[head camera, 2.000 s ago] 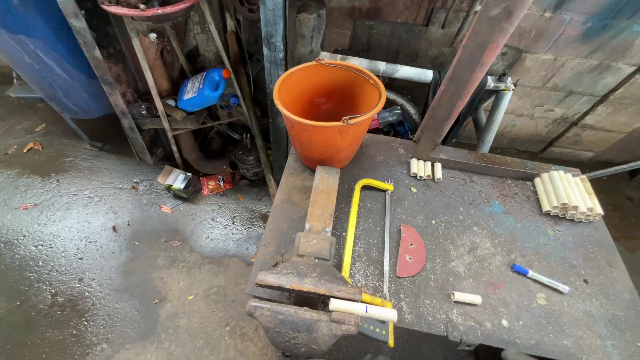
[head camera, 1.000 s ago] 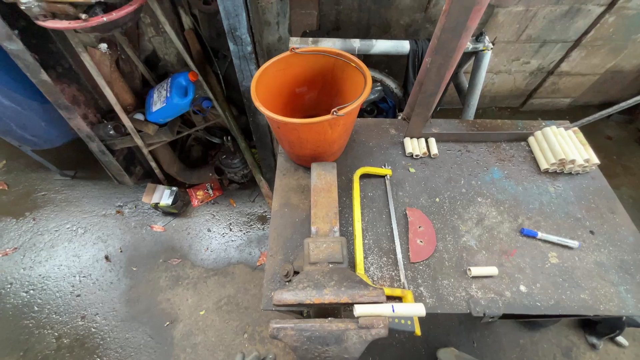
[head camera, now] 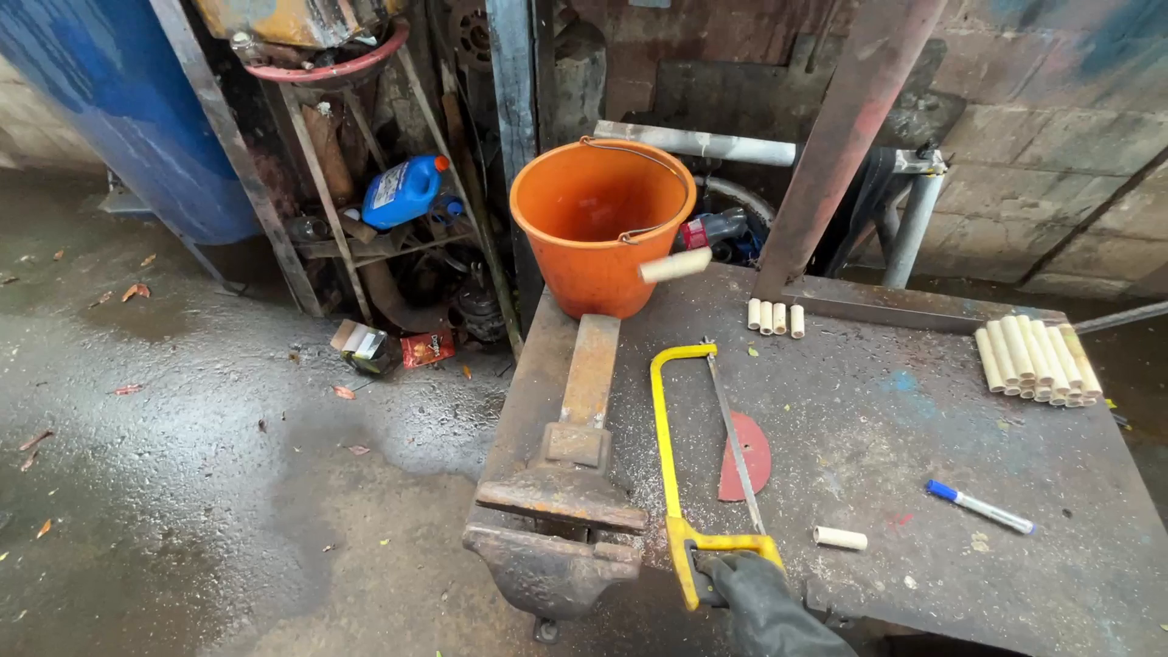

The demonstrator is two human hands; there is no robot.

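My right hand (head camera: 744, 584), in a dark glove, grips the handle of a yellow hacksaw (head camera: 666, 429). Its blade crosses a red half disc (head camera: 757, 456) on the metal bench. Left of the saw, a rusty bench vise (head camera: 561, 520) shows no pipe between its jaws. A cream plastic pipe piece (head camera: 675, 265) appears in mid-air against the right side of an orange bucket (head camera: 584, 265), with no hand on it. Another short pipe piece (head camera: 839, 538) lies right of the saw handle, near a blue-capped marker (head camera: 981, 507). My left hand is out of view.
Several short pipe pieces (head camera: 778, 318) stand near the bench's back edge; a stack of longer ones (head camera: 1036, 356) lies at the back right. A slanted metal post (head camera: 849, 137) rises behind the bench (head camera: 958, 447). A blue jug (head camera: 401, 192) sits on the left rack.
My gloved right hand has come into view and holds the hacksaw, whose blade has shifted over the red disc. The marked pipe seen at the vise jaws is gone from there; a piece appears beside the bucket.
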